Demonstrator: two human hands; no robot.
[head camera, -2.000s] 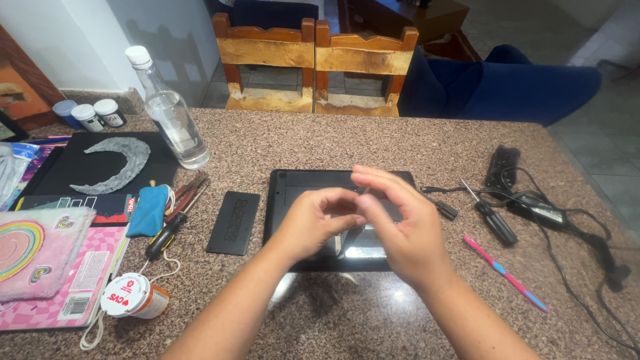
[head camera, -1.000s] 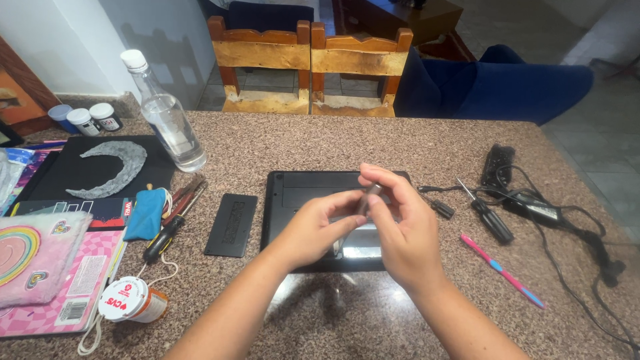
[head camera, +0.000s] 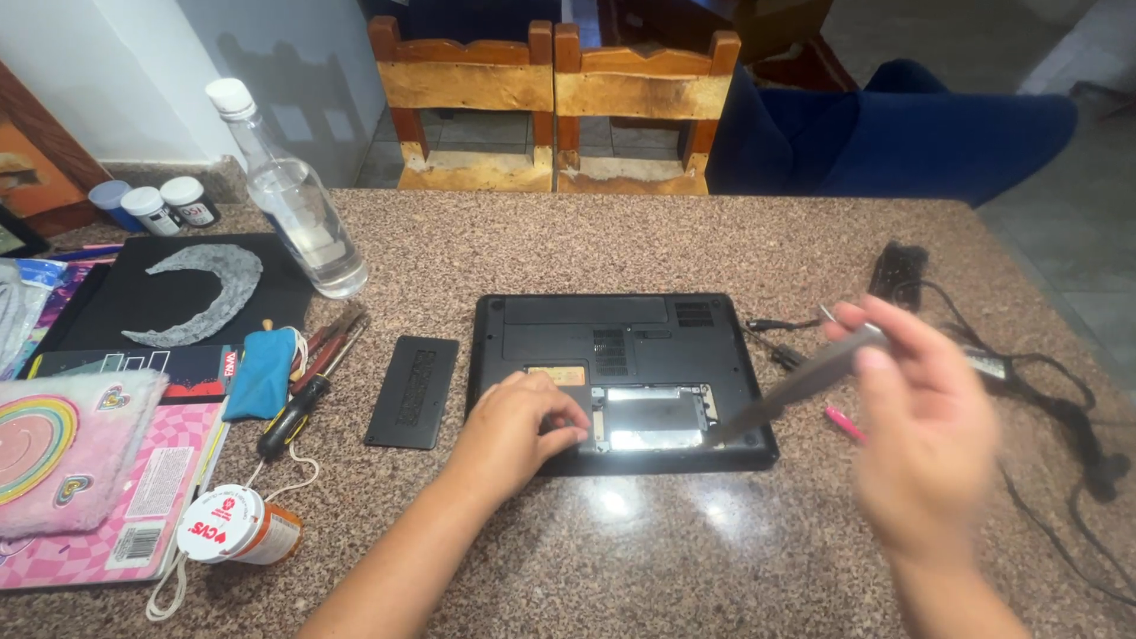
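Note:
A black laptop (head camera: 550, 342) lies bottom side up on the granite countertop, with an open bay showing a silvery hard drive (head camera: 655, 419). My left hand (head camera: 525, 424) rests on the laptop's left front part, fingers curled beside the bay; whether anything is between the fingertips cannot be told. Raised at the right, my right hand (head camera: 919, 426) holds a blurred, long grey metal tool (head camera: 803, 373), perhaps tweezers, which slants down toward the bay's right edge. A black cover panel (head camera: 413, 390) lies flat to the left of the laptop.
Left of the panel are pliers (head camera: 333, 335), a black-handled screwdriver (head camera: 297, 413), a blue pouch (head camera: 259, 373) and an orange pill bottle (head camera: 271, 534). A glass bottle (head camera: 311, 226) stands behind them. Black cables (head camera: 1056, 404) and a pink pen-like stick (head camera: 845, 424) lie at the right.
My hands, close together over the laptop before, are now apart. The right one has moved right with the grey tool, and the left is down on the laptop. The open bay has come into view.

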